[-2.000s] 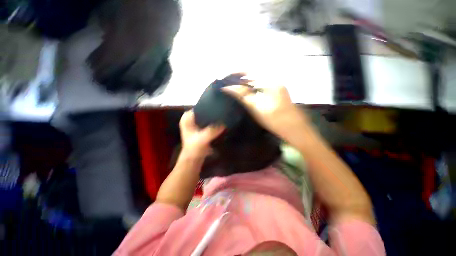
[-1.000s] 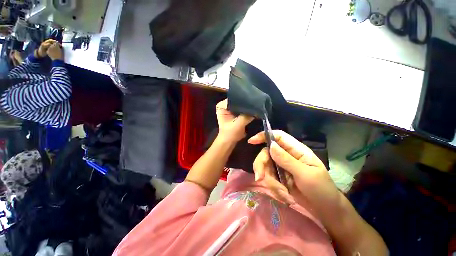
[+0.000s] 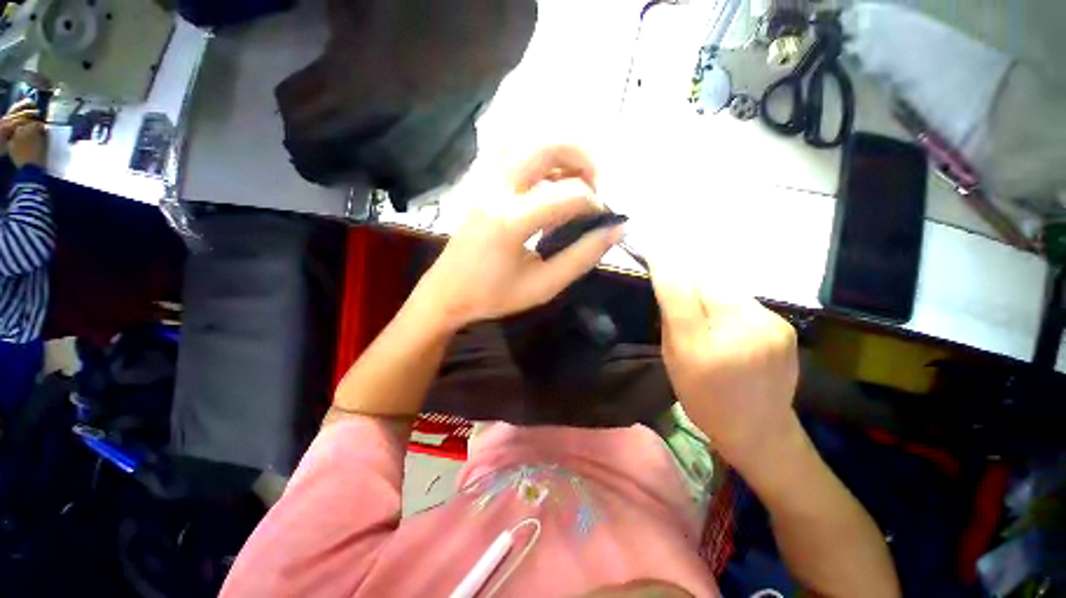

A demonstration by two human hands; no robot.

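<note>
My left hand [image 3: 514, 251] grips a folded corner of a dark garment piece [image 3: 579, 339] above the table's front edge. The rest of the cloth hangs down over my lap. My right hand [image 3: 727, 356] is closed around a slim metal tool [image 3: 632, 254], whose thin end shows between the two hands beside the folded corner. Its exact tip is hidden by my left fingers and the cloth.
A dark cloth heap [image 3: 397, 94] lies at the table's left. Black-handled shears [image 3: 811, 103], a smartphone [image 3: 877, 224], pens [image 3: 953, 166] and a white cloth [image 3: 923, 58] lie at right. A red crate [image 3: 354, 298] is under the edge. A person's striped sleeve [image 3: 23, 234] shows far left.
My left hand has moved up and now covers the cloth's corner, which stood open before. My right hand has turned and moved up and right. The view has shifted towards the right.
</note>
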